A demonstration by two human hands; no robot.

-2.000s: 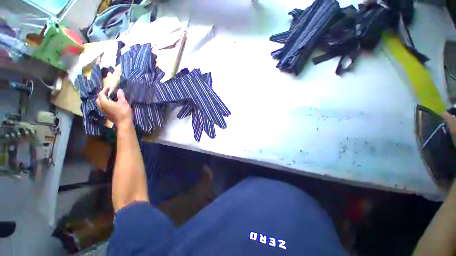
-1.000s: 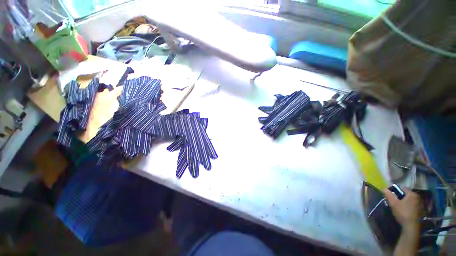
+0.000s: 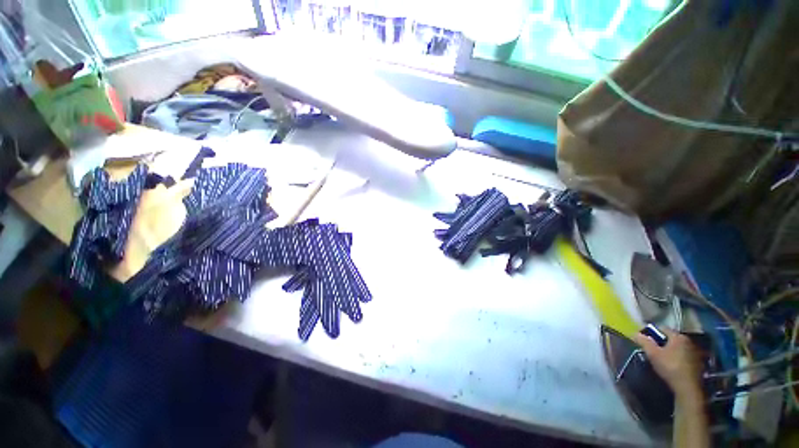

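Note:
My right hand (image 3: 675, 359) is closed on the handle of the steam iron (image 3: 632, 381), which stands at the right end of the white pressing table (image 3: 420, 341). My left hand is not in view. Striped dark navy band pieces lie in a large heap (image 3: 219, 232) on the left, with fanned ends (image 3: 328, 280) towards the table's front edge. A smaller far pile (image 3: 477, 223) of striped pieces lies at the back, beside a tangle of black strips (image 3: 547, 219).
A yellow strip (image 3: 596, 284) runs from the far pile to the iron. A grey iron-shaped piece (image 3: 650, 278) lies behind the iron. A white sleeve board (image 3: 377, 114) is raised at the back. A brown cloth (image 3: 648, 131) hangs at right. Hoses are at far right. A blue crate (image 3: 123, 394) is below.
The view has tilted up towards the window. My left hand, on the left heap two seconds ago, has left the picture. My right hand is still on the iron, now more fully in view.

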